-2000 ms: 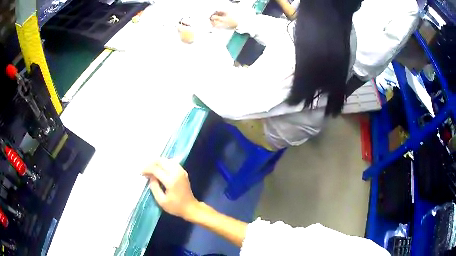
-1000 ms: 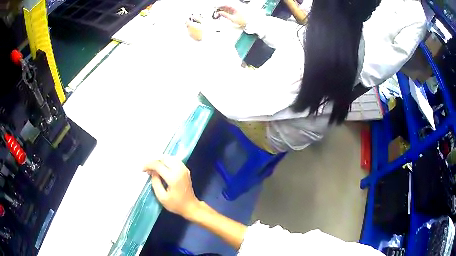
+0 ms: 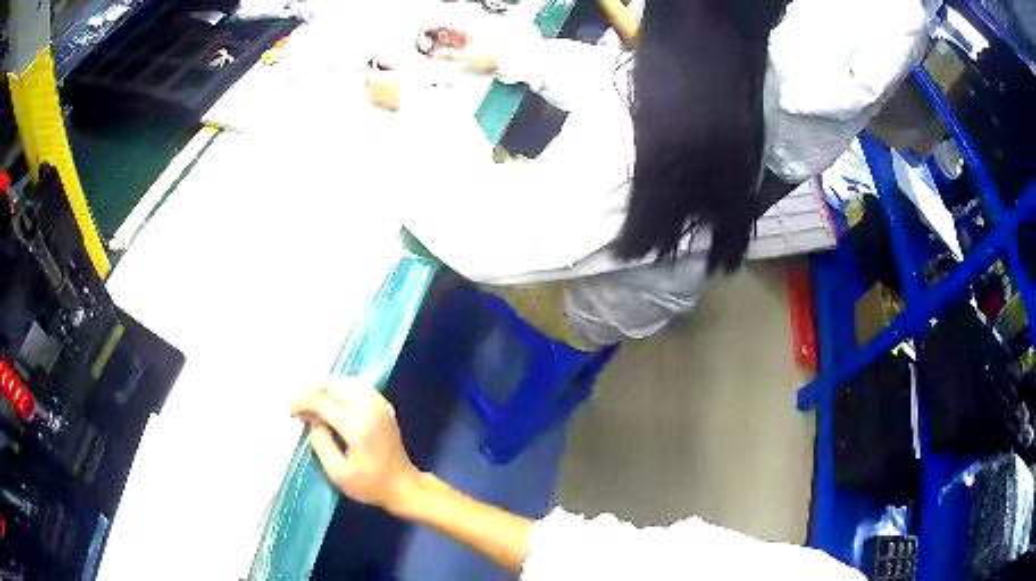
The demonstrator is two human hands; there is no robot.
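Note:
My right hand (image 3: 354, 440) is bare and rests on the bench's green taped front edge (image 3: 381, 329). Its fingers bend onto the white bench top (image 3: 227, 352), with the thumb apart from them. No object shows in it. A white sleeve covers my forearm. My left hand is out of the picture. The black clamping fixture (image 3: 57, 420) stands at the left, cut off by the picture's edge, with a red ribbed clamp grip (image 3: 16, 389) on it.
A person in a pale smock sits at the bench on a blue stool (image 3: 511, 397), hands over small unclear parts. A black compartmented tray (image 3: 159, 57) and yellow post (image 3: 57, 159) are at the upper left. Blue racks (image 3: 886, 329) stand at the right.
The whole view has shifted a little, and the scene now lies further left than before. My right hand stays on the bench edge. The other person's hands have moved slightly.

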